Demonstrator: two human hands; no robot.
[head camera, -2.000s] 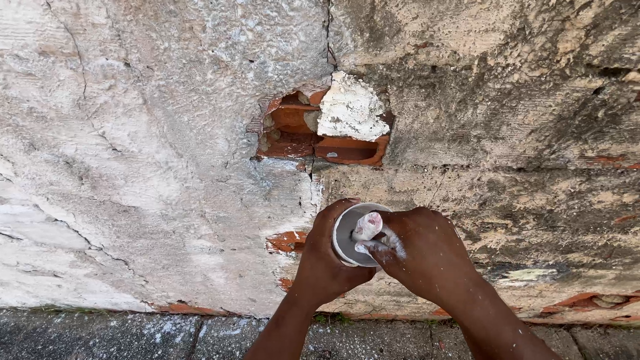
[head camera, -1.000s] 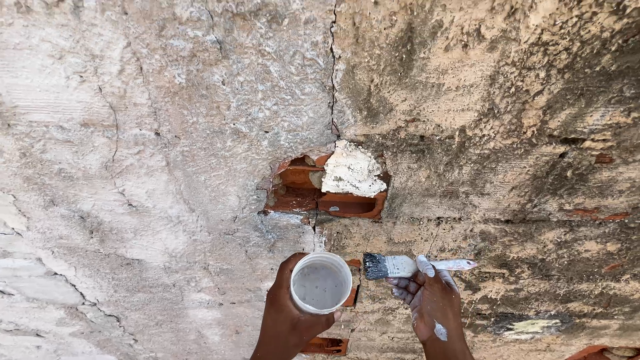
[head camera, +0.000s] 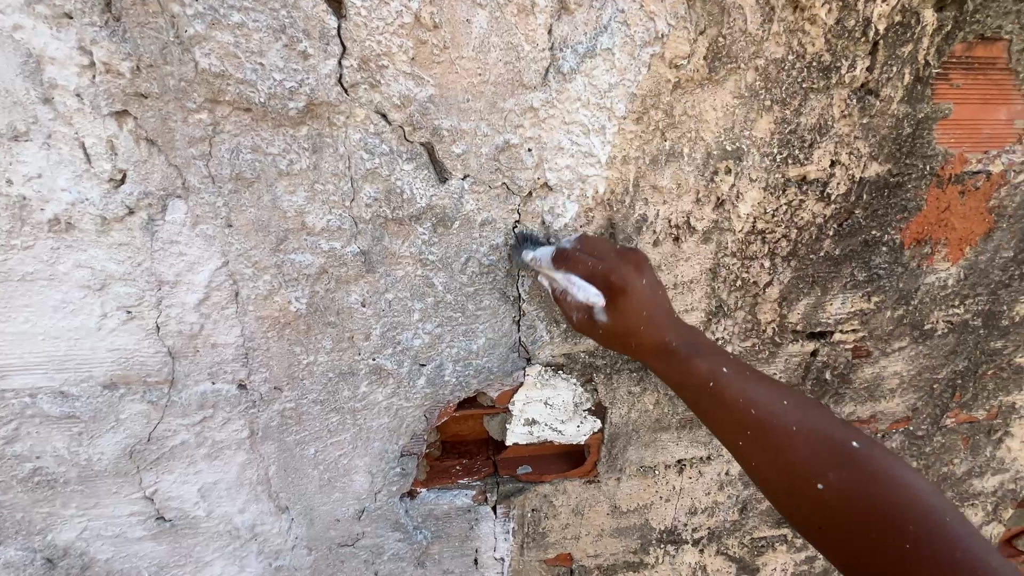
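My right hand (head camera: 612, 292), spotted with white, grips a paintbrush (head camera: 540, 254) whose dark bristles touch the wall at a thin vertical crack (head camera: 520, 308). Below the hand is a hole with broken hollow clay brick (head camera: 460, 452), and a pale, flaking chunk of plaster (head camera: 554, 406) covers its upper right part. The crack runs down to the top of this hole. My left hand and the white plastic cup are out of view.
Rough, weathered plaster (head camera: 264, 320) covers the wall, paler at the left and dark-stained at the right. A wider crack (head camera: 436, 160) slants across the upper part. Ribbed red clay brick (head camera: 980, 96) is exposed at the upper right.
My right hand has moved with the brush from beside the cup, below the hole, up to the crack above it. My left hand and the cup have left the view, which has shifted upward.
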